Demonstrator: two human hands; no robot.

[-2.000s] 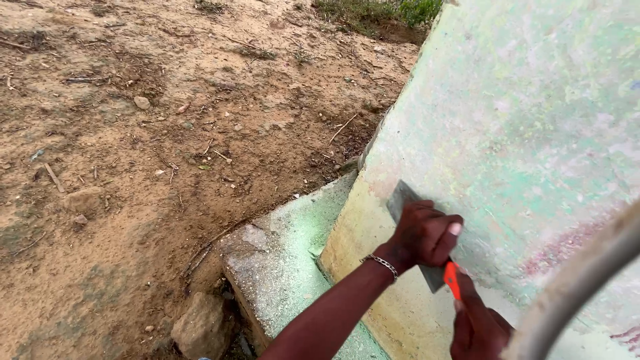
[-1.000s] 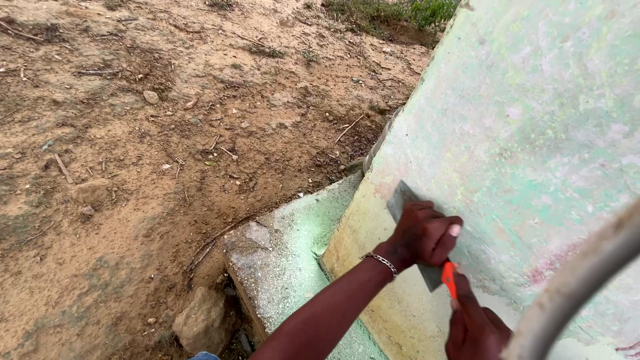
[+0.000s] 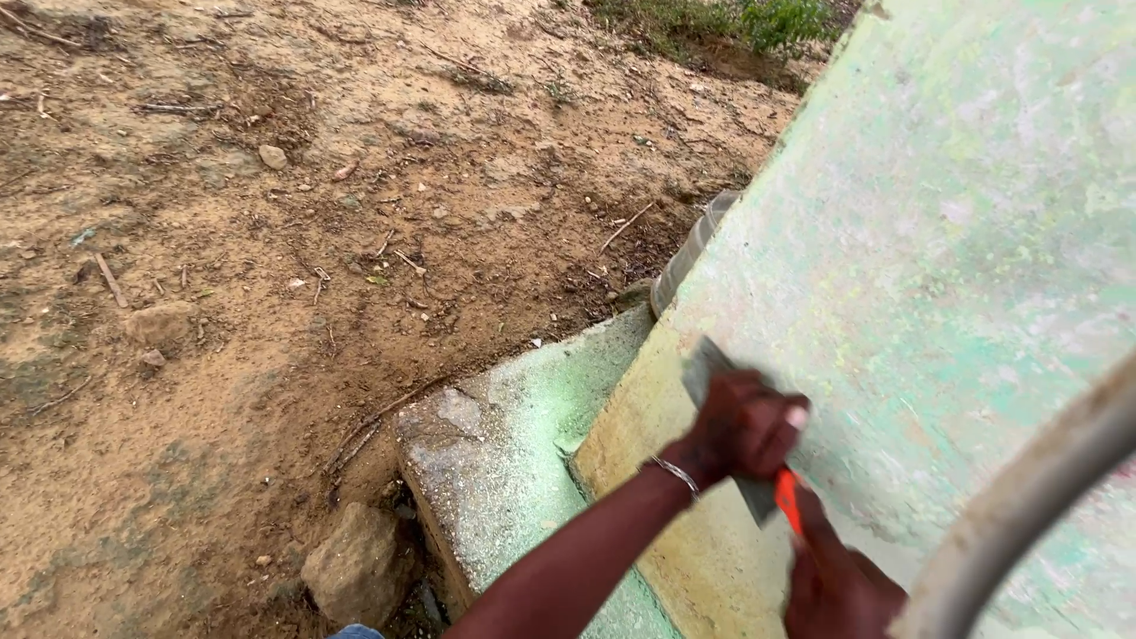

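Observation:
A wide-bladed scraper (image 3: 707, 366) with an orange handle (image 3: 788, 501) lies against a painted wall (image 3: 941, 293) mottled in pale green, white and yellow. My left hand (image 3: 750, 426), with a chain bracelet at the wrist, grips the blade across its middle, fingers curled over it. Below and to the right, my right hand (image 3: 839, 577) is closed around the handle. The blade's far end shows past my left hand, near the wall's left edge. Both hands are slightly blurred.
A concrete ledge (image 3: 479, 444) dusted with pale green flakes runs along the wall's foot. Beside it sits a large rock (image 3: 359, 564). A curved grey pipe or rail (image 3: 1021, 515) crosses the lower right. Behind the wall's edge stands a greyish container (image 3: 688, 257). Sandy ground holds twigs and stones.
The view has shifted slightly, and the greyish container shows more behind the wall's edge. Both hands keep their hold on the scraper, at nearly the same place on the wall.

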